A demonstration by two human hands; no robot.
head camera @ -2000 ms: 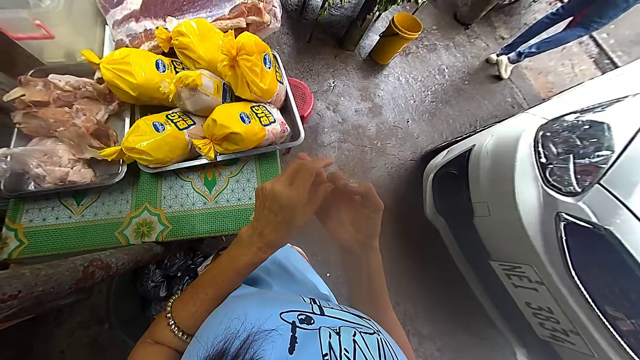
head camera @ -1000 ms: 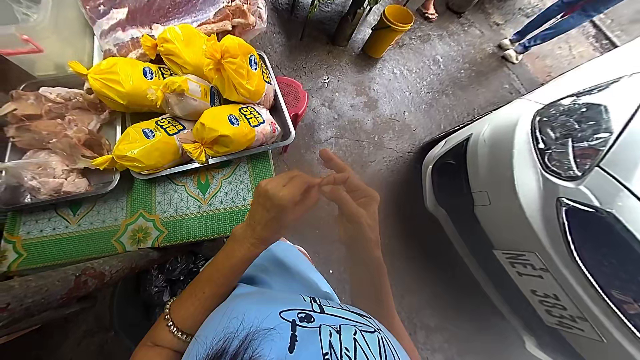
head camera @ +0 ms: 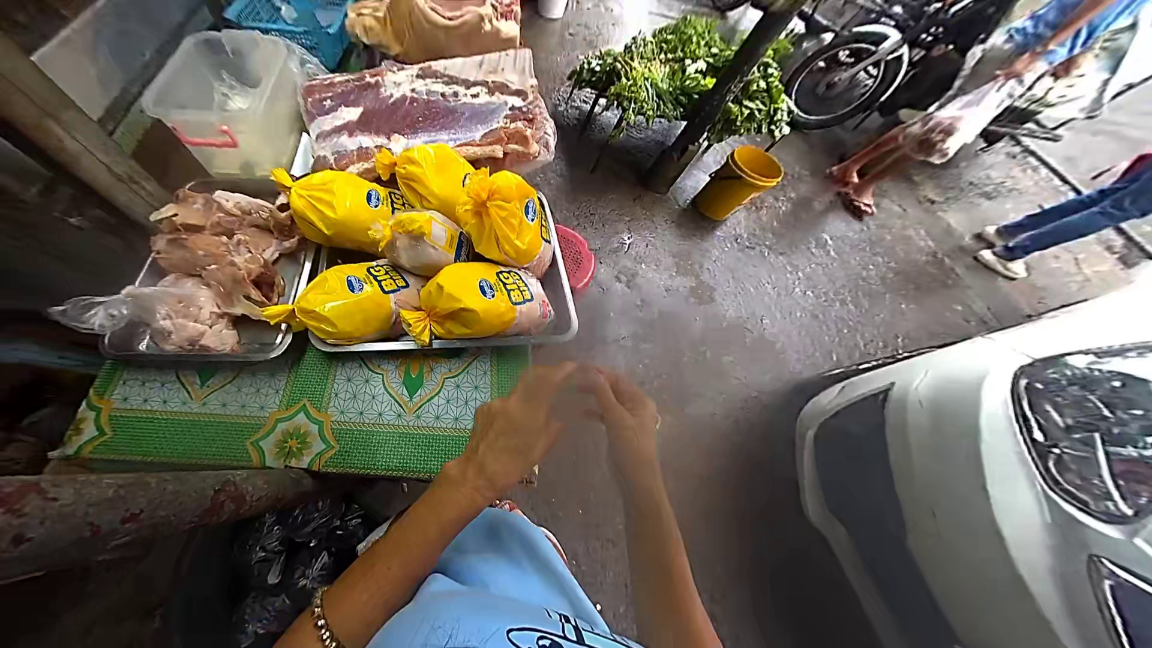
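My left hand (head camera: 520, 423) and my right hand (head camera: 623, 409) meet at the fingertips in front of my body, just off the right end of the table. Both are blurred, and whether something small is between the fingers cannot be told. Nearest to them is a metal tray (head camera: 565, 306) of whole chickens in yellow plastic wrappers (head camera: 355, 301). Left of it, a second metal tray (head camera: 193, 356) bears raw chicken pieces (head camera: 220, 238), some in a clear plastic bag (head camera: 171, 310). Both trays rest on a green patterned tablecloth (head camera: 391, 441).
Behind the trays lie a large slab of raw meat (head camera: 432, 112) and a clear plastic bin (head camera: 229, 99). A red plastic basket (head camera: 576, 258) is beside the tray. A yellow bucket (head camera: 740, 183) stands near leafy greens (head camera: 693, 67). A white car (head camera: 945, 450) is at right; two people stand beyond.
The view has tilted up, showing more of the street. My hands stay together at the fingertips, with the fingers in a changed pose.
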